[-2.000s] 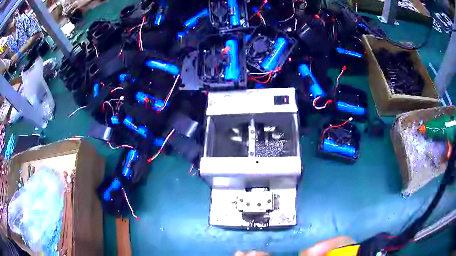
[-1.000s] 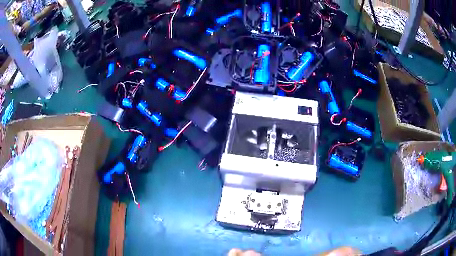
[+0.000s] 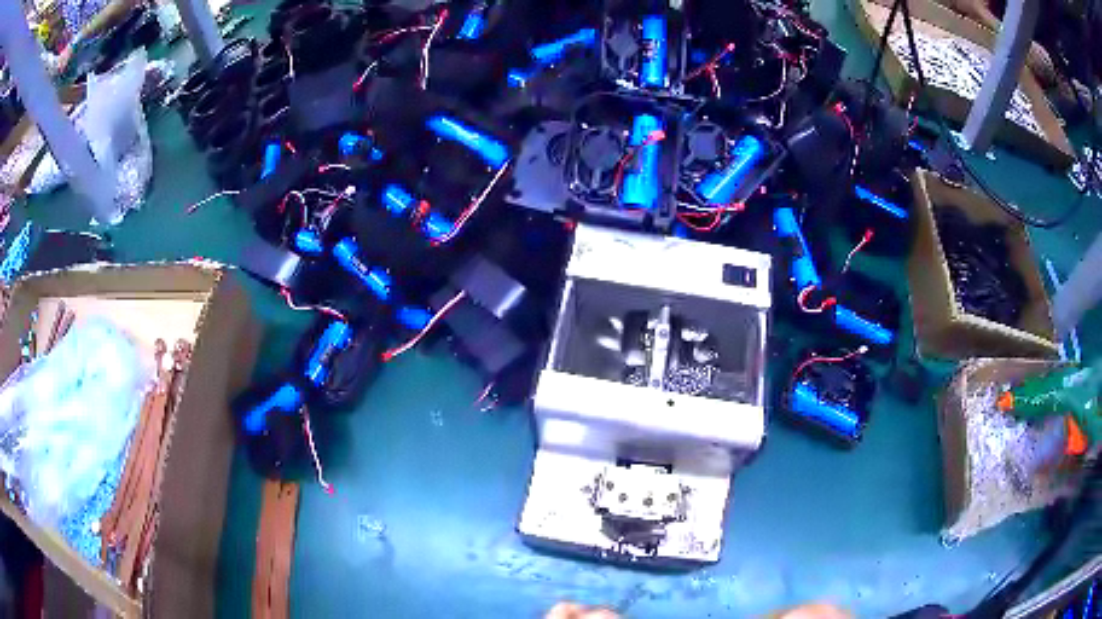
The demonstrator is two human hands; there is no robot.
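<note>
At the bottom edge, small cut-off parts of my hands show. My left hand (image 3: 580,612) is a fingertip-sized patch below the feeder. My right hand (image 3: 816,612) is a blurred patch to its right. What they hold is out of the picture. The white-grey screw feeder (image 3: 653,417) stands just in front of them, with tiny screws (image 3: 689,377) in its open top. Brown carrying straps (image 3: 274,550) lie on the green bench at the lower left.
Black housings with blue cells (image 3: 647,157) are heaped behind and left of the feeder. A large strap carton (image 3: 193,447) is at the left. A carton of dark parts (image 3: 924,284) and one with a pale bag (image 3: 955,460) are at the right. A green glue gun (image 3: 1057,399) is above the latter.
The view has shifted, so the feeder appears farther right than two seconds ago. The yellow-patched screwdriver seen by my right hand then is out of view.
</note>
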